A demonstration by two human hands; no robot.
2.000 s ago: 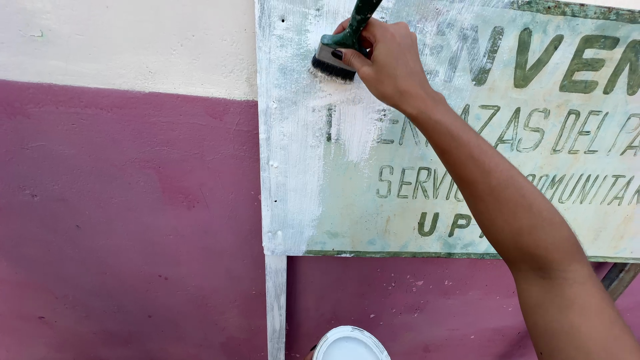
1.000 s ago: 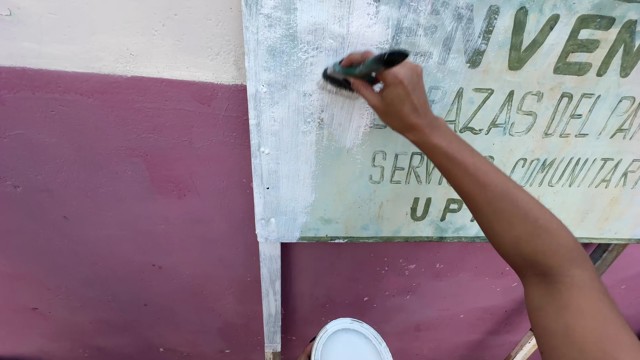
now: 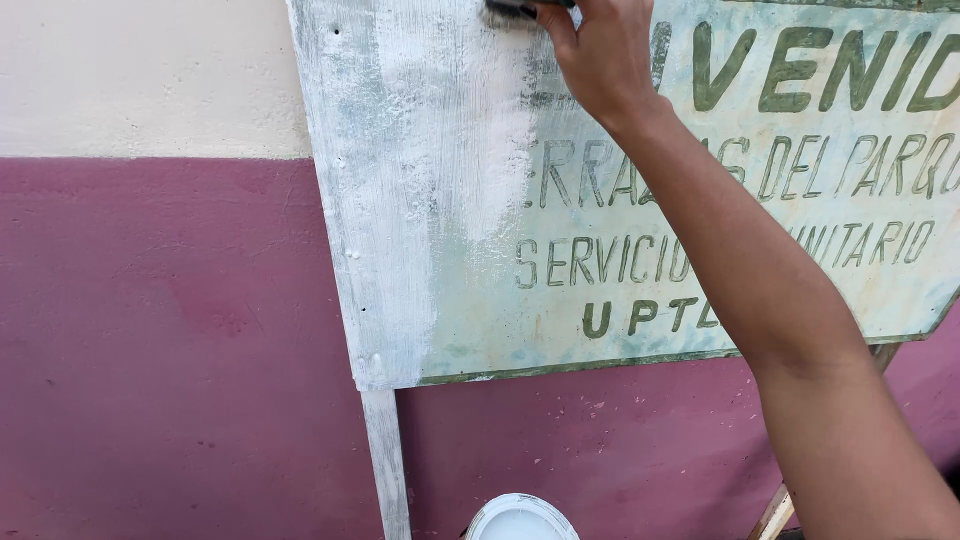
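At the top edge of the view, my right hand (image 3: 600, 52) grips a paintbrush (image 3: 514, 10), whose dark bristles lie against a painted signboard (image 3: 480, 315). Streaky white paint (image 3: 405, 150) covers the board's left side and part of its faded green lettering. The brush handle is mostly out of view or behind my fingers. Below the board, a round tub of white paint (image 3: 523, 521) shows at the bottom edge. My left hand is not in view, so what it holds cannot be told.
Behind the board is a wall, cream above and purple below (image 3: 165, 337). A whitish wooden post (image 3: 386, 457) runs down from the board's lower left corner. Another wooden leg (image 3: 776, 514) stands at the lower right, partly behind my forearm.
My right hand has moved up the board with the brush, to the top of the view. White paint reaches farther right over the upper lettering. The view has shifted somewhat.
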